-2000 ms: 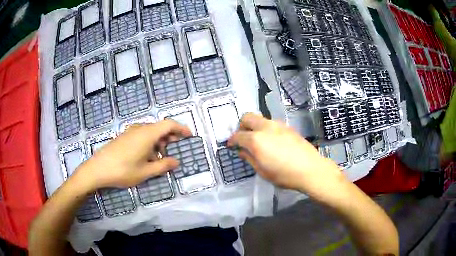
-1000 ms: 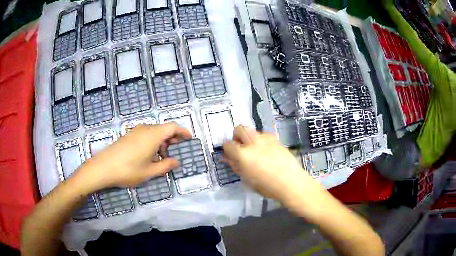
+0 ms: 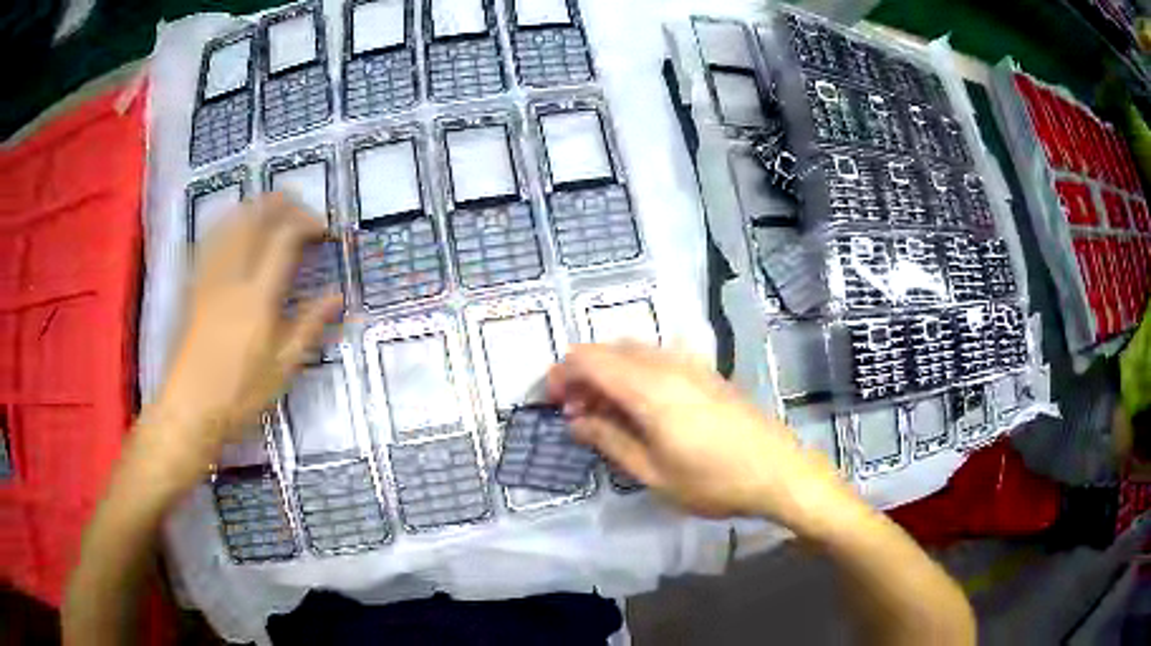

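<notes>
A large tray of phone front housings on a white liner point(image 3: 688, 555) lies in front of me. Grey keypads show in most openings. My right hand point(image 3: 669, 423) pinches the upper right corner of a grey keypad point(image 3: 540, 457), which lies turned over the lower part of the fourth housing point(image 3: 519, 358) in the near row. A pale strip of housing shows below it. My left hand point(image 3: 253, 297) is blurred over the left of the middle row, fingers and thumb apart, with no held keypad visible. It partly hides the housings under it.
Clear keypad blister tray point(image 3: 903, 252) with black keypads lies over housings at the right, beside loose keypads point(image 3: 793, 278). A red tray point(image 3: 70, 328) is at the left. Red keypad trays point(image 3: 1092, 208) and a yellow-green sleeve point(image 3: 1126, 404) are at the far right.
My left hand has moved up and left, away from the keypad in the fourth near housing. My right hand has shifted from the fifth housing to this keypad, which now lies lower and turned.
</notes>
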